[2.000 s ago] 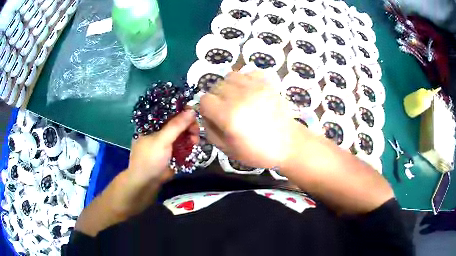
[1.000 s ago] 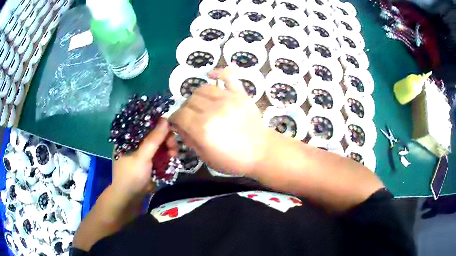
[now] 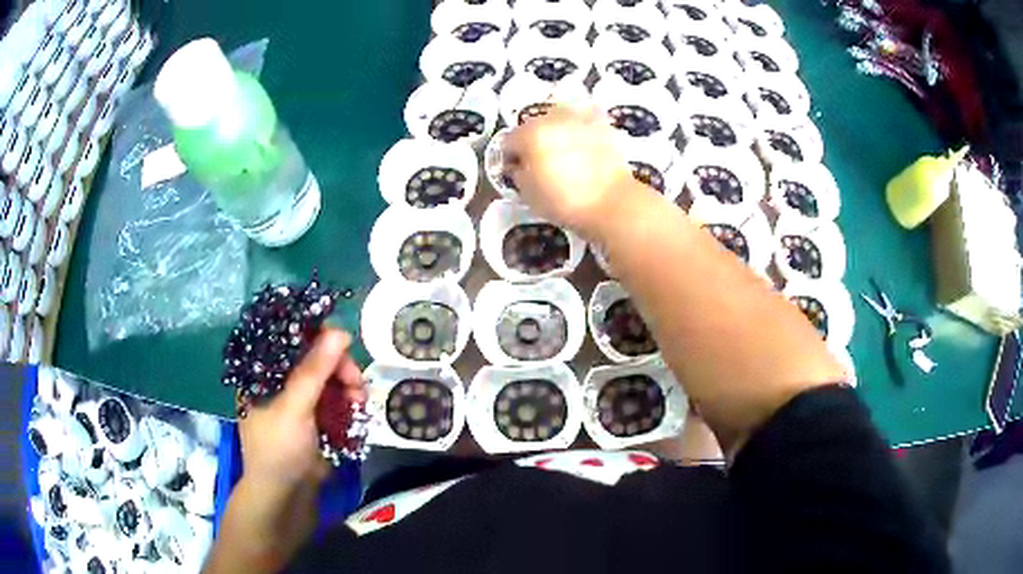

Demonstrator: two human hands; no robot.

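White round housings [image 3: 530, 406] stand in tight rows in front of me, each with a dark plate and a ring of pale dots. Two nearer ones look paler with one centre ring. My left hand [image 3: 294, 420] is closed around a bundle of leads [image 3: 275, 336], black bead-like heads at the top, red wires and whitish ends below. My right hand [image 3: 570, 168] is over a housing in the middle rows, fingertips at its left inner side. The hand is blurred and overexposed, so whether it holds a lead cannot be told.
A green and clear bottle [image 3: 241, 151] stands on a clear plastic bag [image 3: 168, 264] at left. Stacked housings [image 3: 45, 157] are far left, a blue bin [image 3: 230, 460] of loose housings below. At right are a yellow bottle [image 3: 922, 188], box [image 3: 976, 252], pliers [image 3: 886, 308] and red wires [image 3: 920, 56].
My right hand has moved away from the left hand, forward over the rows, uncovering the nearest housings. The left hand still holds the bundle, now lower and further left. The view has shifted.
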